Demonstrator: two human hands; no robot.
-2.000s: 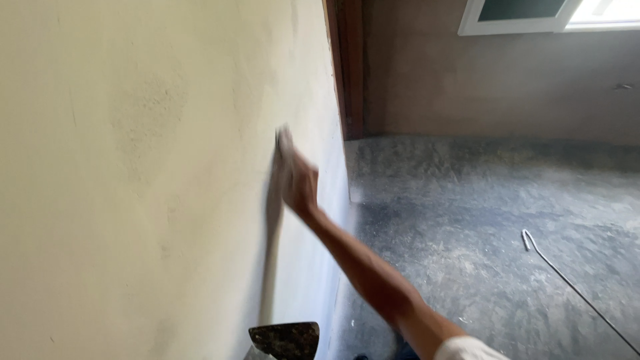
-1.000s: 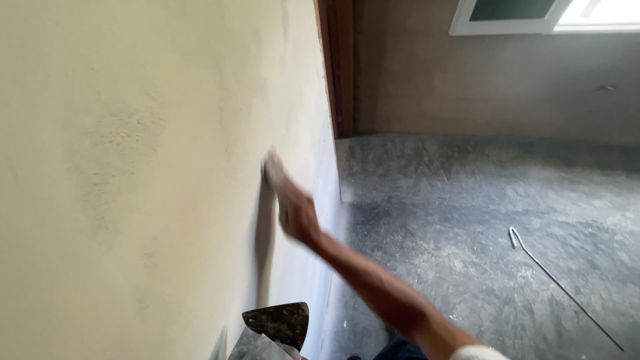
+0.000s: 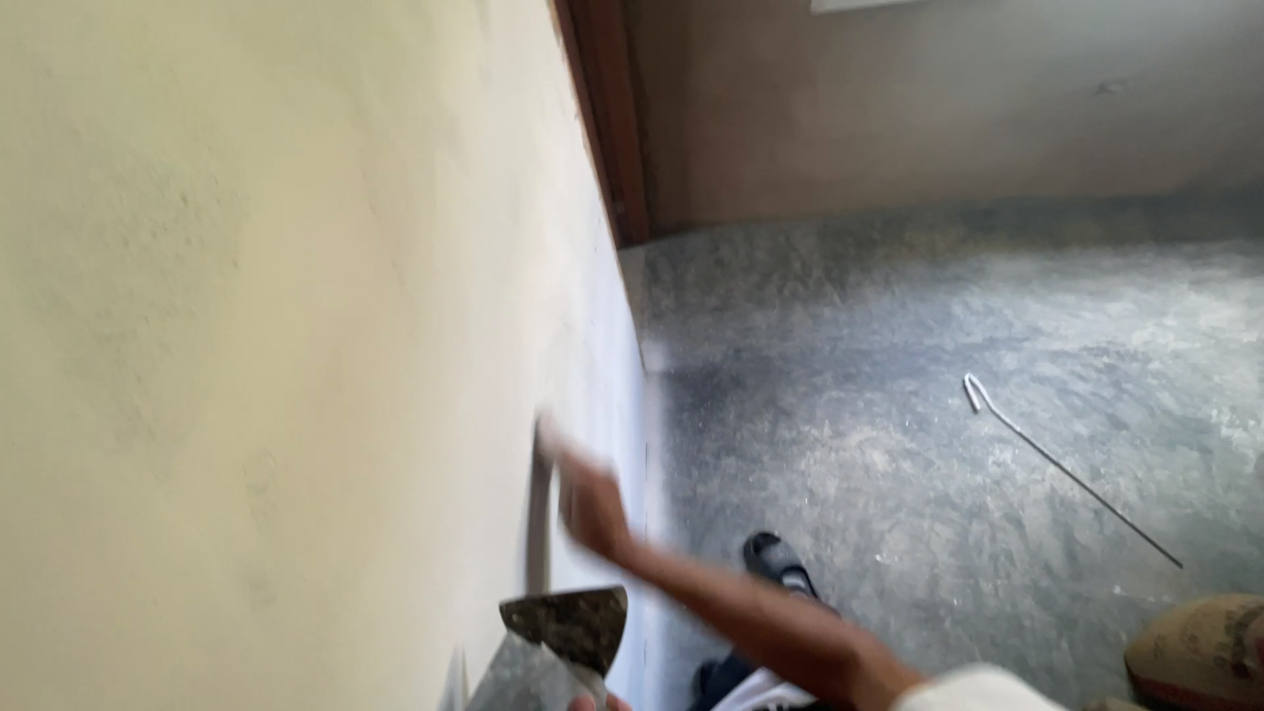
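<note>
My right hand (image 3: pixel 591 494), blurred by motion, is at the pale plastered wall (image 3: pixel 296 346), with its fingers toward the surface. Whether it holds something thin there cannot be told. Below it, at the bottom edge, a few fingertips of my left hand (image 3: pixel 597 703) show beside a putty knife with a wide, stained blade (image 3: pixel 568 622) and a grey metal plate or blade (image 3: pixel 528 676). My left hand holds these low, close to the wall; most of that hand is out of view.
On the grey concrete floor (image 3: pixel 839 444) lies a thin metal rod with a hooked end (image 3: pixel 1076 479). A filled sack (image 3: pixel 1200 652) stands at the lower right. My sandalled foot (image 3: pixel 778 561) is near the wall's base. A dark reddish frame (image 3: pixel 607 128) edges the wall.
My right hand has moved down along the wall, closer to the putty knife. The view has shifted, and the sack and a foot now show.
</note>
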